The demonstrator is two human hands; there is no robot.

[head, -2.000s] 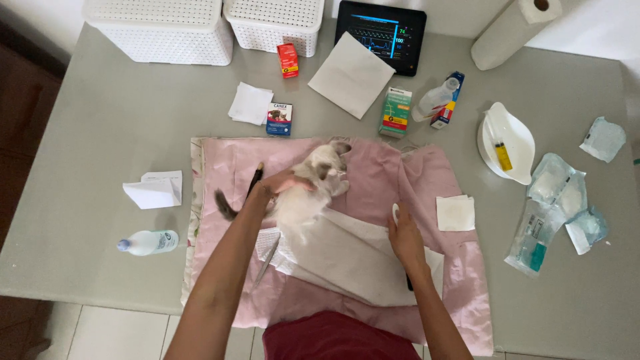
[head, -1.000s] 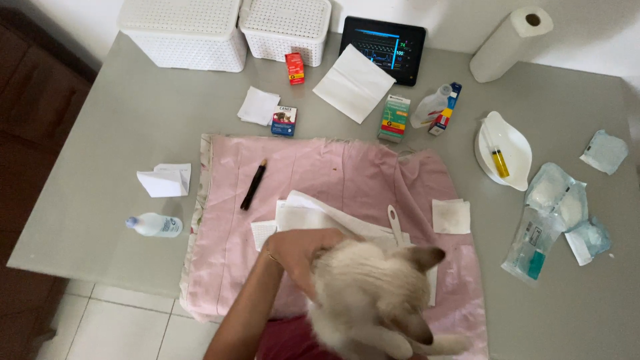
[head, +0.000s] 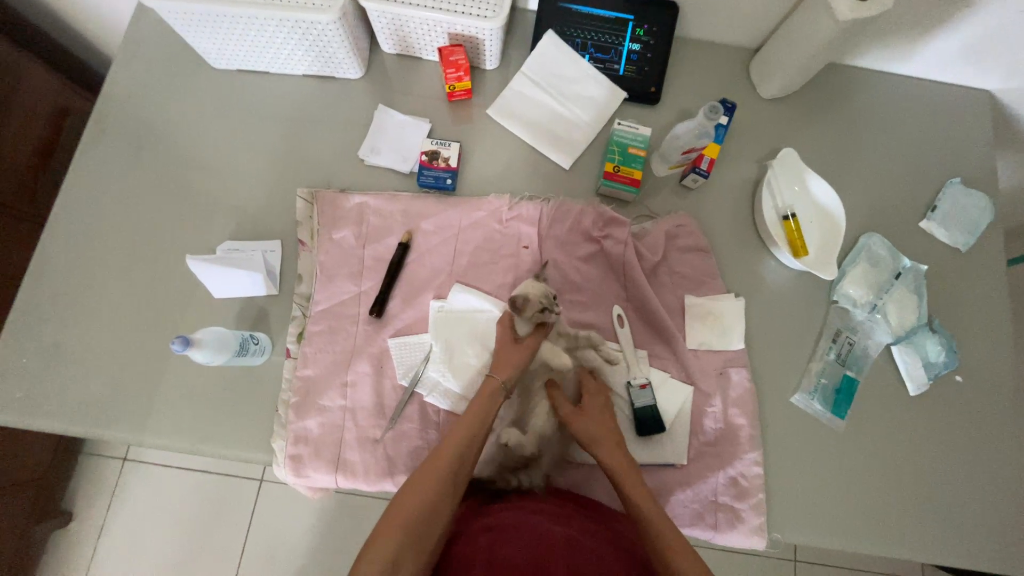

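A pale kitten [head: 538,400] lies belly up on the pink cloth [head: 336,416], close against my body, its head away from me. My left hand [head: 516,352] is closed around its neck and upper chest. Against its flank rests my right hand [head: 588,408], fingers bent over its side; whether they grip is unclear. White paper sheets [head: 464,336] spread under and beside the kitten. A white-handled brush with dark bristles [head: 640,392] lies right of my right hand. Metal tweezers [head: 410,392] lie to the left, and farther up is a dark pen-like tool [head: 390,276].
Around the cloth are a plastic bottle [head: 224,347], folded paper [head: 240,268], medicine boxes [head: 624,160] and a white dish [head: 824,200] holding a syringe [head: 794,234]. Opened packets [head: 880,288] lie right. White baskets [head: 280,36], a monitor tablet [head: 660,48] and a paper roll [head: 808,44] stand behind.
One second ago the kitten was upright and nearer the camera, covering part of the brush; now it lies on its back. My right hand has come into view at its side.
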